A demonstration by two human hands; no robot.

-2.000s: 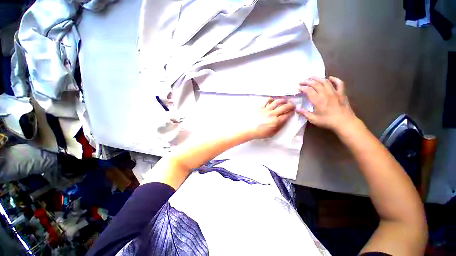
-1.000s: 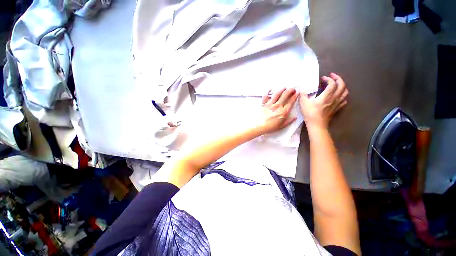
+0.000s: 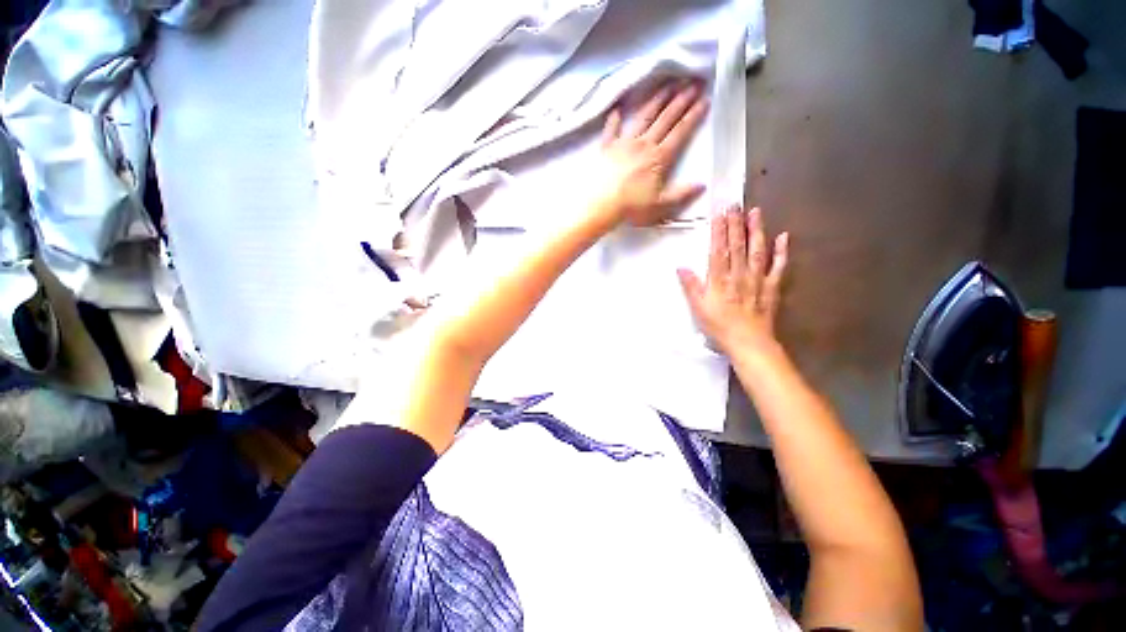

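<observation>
A white garment (image 3: pixel 556 296) lies in layers on the pressing table, smooth near me and wrinkled further away. A straight folded edge (image 3: pixel 730 136) runs along its right side. My left hand (image 3: pixel 654 154) lies flat on the garment with fingers spread, just left of that edge. My right hand (image 3: pixel 743 272) lies flat at the folded edge, fingers pointing away from me, lower and to the right of my left hand. Neither hand grips anything. A short dark seam line shows left of my left hand; part of it is hidden under the hand.
A steam iron (image 3: pixel 969 358) with an orange-brown handle (image 3: pixel 1035 383) rests at the table's right, its maroon hose (image 3: pixel 1025 531) hanging off the front. A black square (image 3: pixel 1096 198) and dark scraps (image 3: pixel 1031 31) lie at right. Crumpled pale garments (image 3: pixel 80 161) lie at left.
My left hand has moved away from me, up the garment. My right hand has flattened and shifted slightly left and nearer. The garment's right border now lies as a straight fold.
</observation>
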